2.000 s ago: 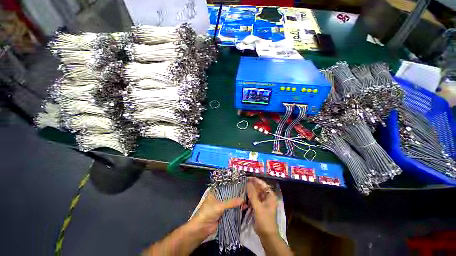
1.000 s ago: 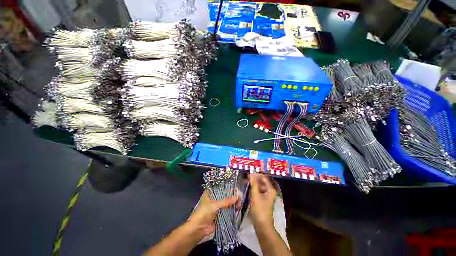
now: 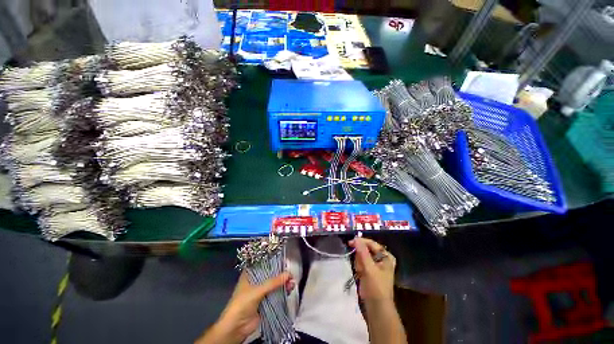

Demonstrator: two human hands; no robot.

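My left hand (image 3: pixel 250 295) holds a bundle of grey cable assemblies (image 3: pixel 270 295) upright over my lap, silvery ends at the top. My right hand (image 3: pixel 373 265) is just below the blue test fixture (image 3: pixel 246 218), with its fingertips at one end of a single pale cable (image 3: pixel 326 254). The cable loops down from the left red block (image 3: pixel 295 224) toward the red block (image 3: pixel 367 221) above my right fingers. Some grey cable ends also show in my right hand. Whether the cable's ends are fully seated is too small to tell.
The blue tester (image 3: pixel 326 114) with lit screen stands behind the fixture, joined by ribbon leads (image 3: pixel 341 168). White cable bundles (image 3: pixel 145 144) are stacked left. Grey bundles (image 3: pixel 431 175) and a blue basket (image 3: pixel 549 178) are right. A red stool (image 3: pixel 562 302) and cardboard box (image 3: pixel 424 312) are below.
The view has turned right, so the bench things sit further left. The grey bundle is now apart from my right hand, and a pale cable loop now shows below the red blocks.
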